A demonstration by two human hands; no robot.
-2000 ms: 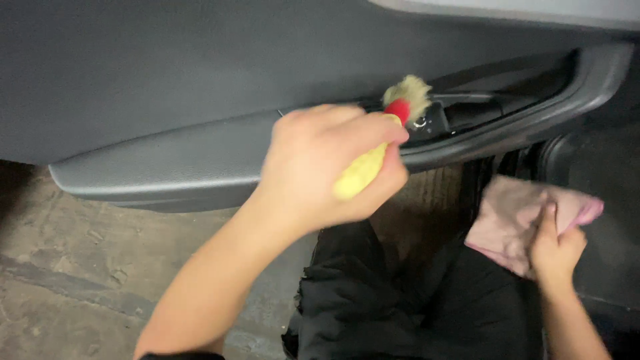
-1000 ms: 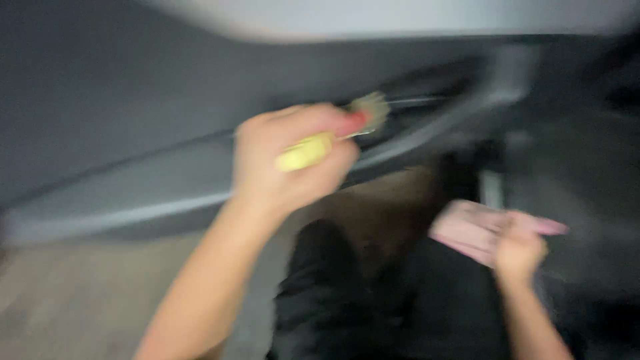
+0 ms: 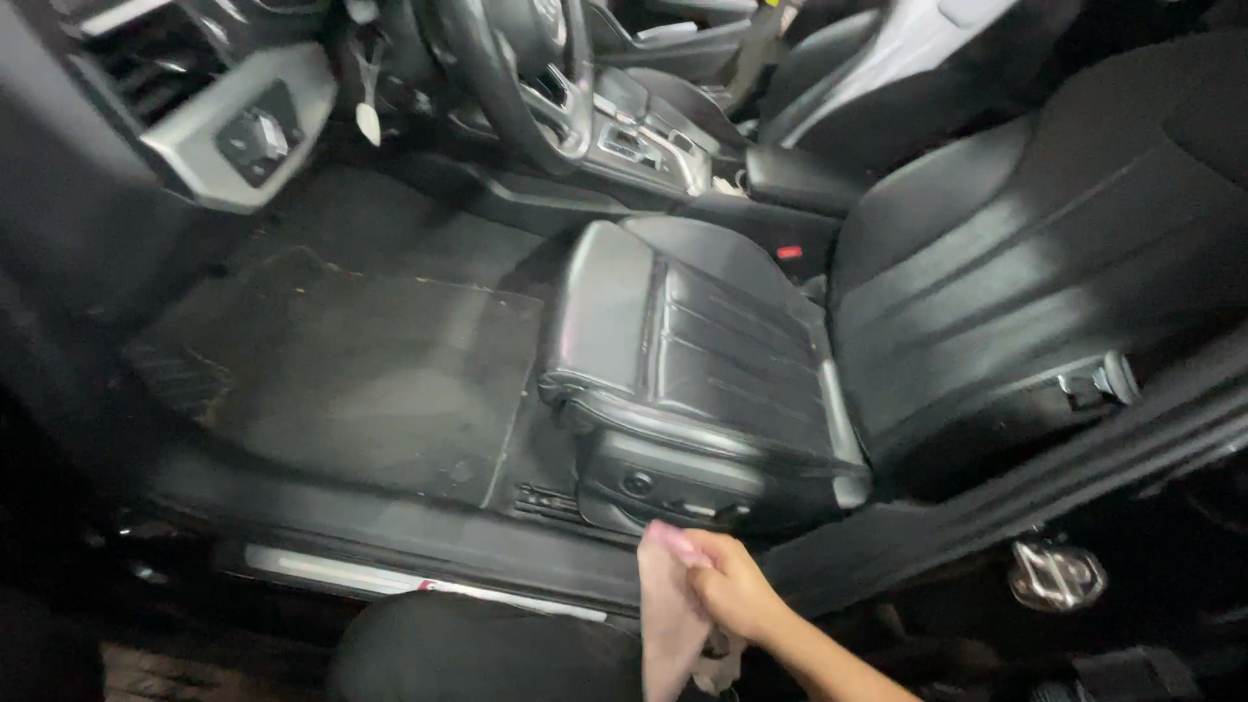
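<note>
My right hand [image 3: 733,588] is shut on a pink cloth [image 3: 673,609], which hangs down from the fingers at the bottom of the view, in front of the door sill. Just beyond it is the side of a black leather car seat [image 3: 741,361] with its adjustment knob [image 3: 638,482]. My left hand is out of the picture, and so is the yellow-handled brush.
A steering wheel [image 3: 497,88] stands at the top. Left of the seat lies a dark floor mat [image 3: 380,370] with bits of debris. The door sill [image 3: 331,570] runs in front of my knee [image 3: 478,648]. A metal door striker or latch part [image 3: 1058,575] is at the right.
The view has swung from the door panel to the car's interior. My left hand with the brush has left the picture. The pink cloth is still in my right hand, now hanging down.
</note>
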